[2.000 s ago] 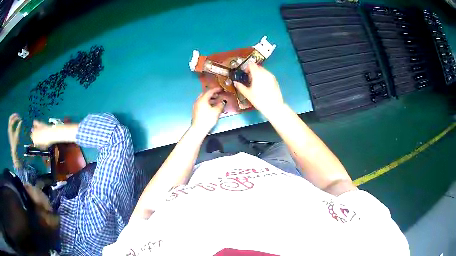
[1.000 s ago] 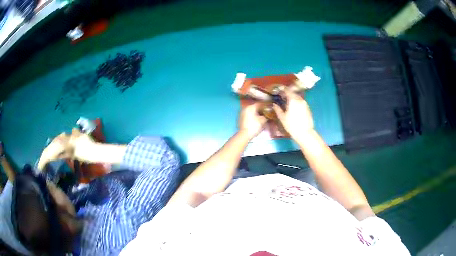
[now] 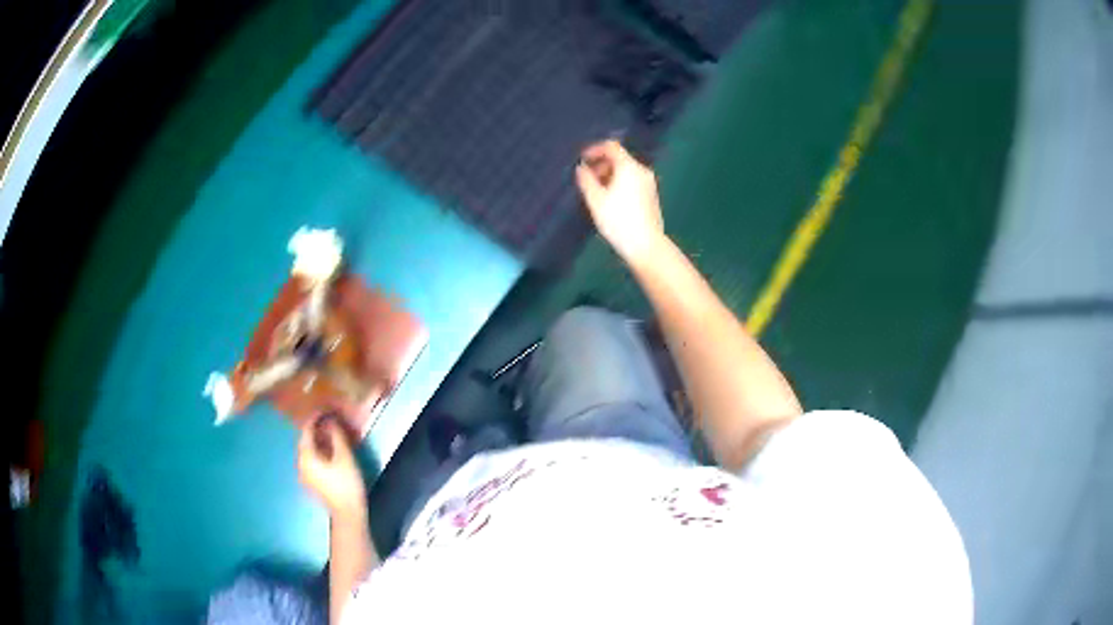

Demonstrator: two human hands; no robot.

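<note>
The Y-shaped fixture [image 3: 297, 357] lies on its orange-brown base plate [image 3: 381, 324] on the teal bench, with white end blocks on two arms. A small dark piece [image 3: 310, 348] sits at its centre. My left hand [image 3: 327, 462] is at the plate's near left edge, its fingers curled by something dark; blur hides whether it holds it. My right hand [image 3: 620, 202] is raised over the right edge of the ribbed black tray [image 3: 470, 110], fingers curled; I cannot tell whether anything is in them.
Black parts [image 3: 641, 83] lie at the tray's far right end. A heap of small black parts [image 3: 108, 525] is on the bench [image 3: 183, 488] at the lower left. A blue checked sleeve [image 3: 262, 601] shows at the bottom left. A yellow line [image 3: 836, 171] crosses the green floor.
The view has swung right. My right hand has left the fixture's centre and moved to the tray. My left hand has moved off the fixture's middle to the plate's edge.
</note>
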